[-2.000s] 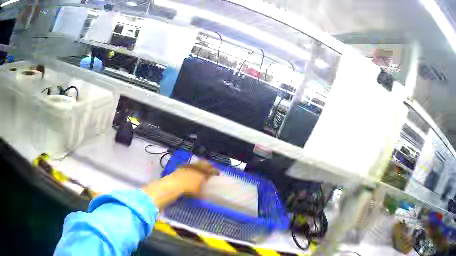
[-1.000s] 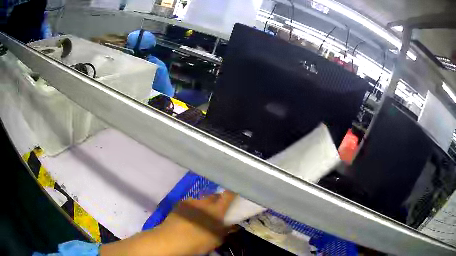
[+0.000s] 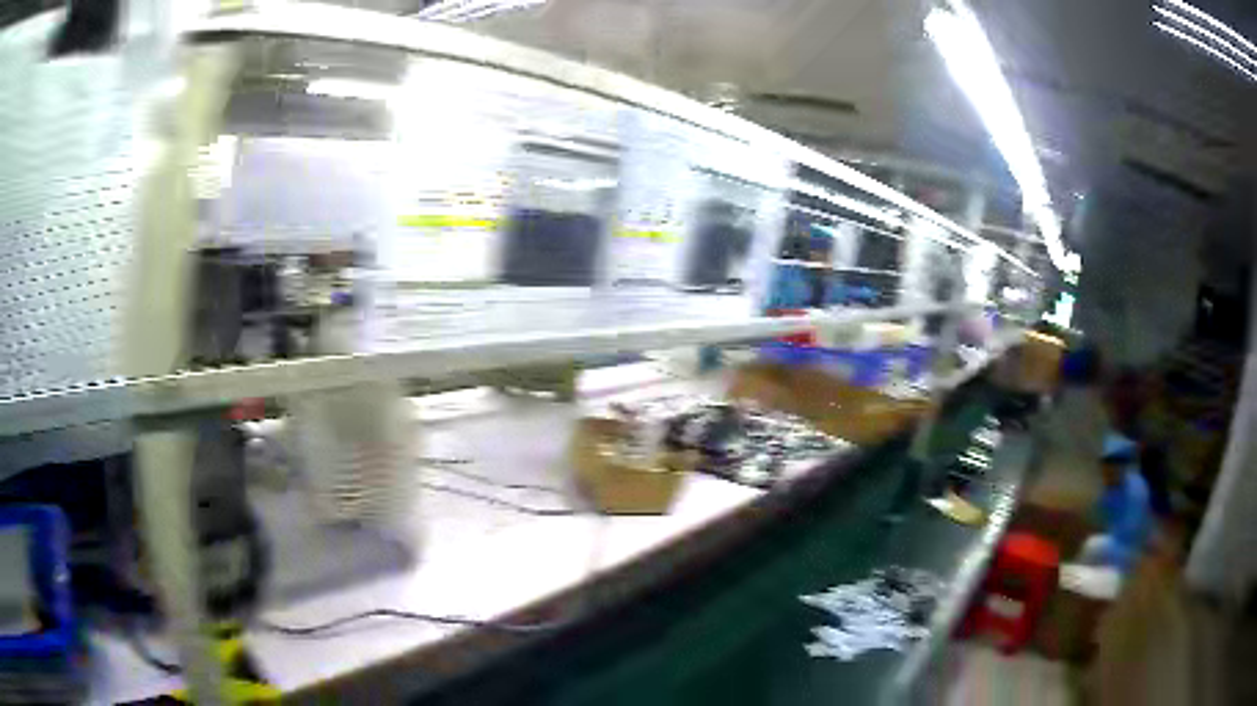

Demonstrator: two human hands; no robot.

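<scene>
Neither of my hands is in the picture, which is blurred. A white bench top runs from the lower left towards the back right. On it, a small brown open box stands beside a loose pile of dark and white small items, too blurred to name. Below the bench edge is a dark green conveyor with a loose pile of white pieces, possibly bubble bags. A blue basket is cut off by the left edge.
A white upright post and a long rail cross in front. A ribbed white object and thin dark cables are on the bench. At right are a red stool and a seated person in blue.
The view has swung to the right. The hand seen over the blue basket, lately at a pale flat thing, is out of the picture. The conveyor and white pieces now show.
</scene>
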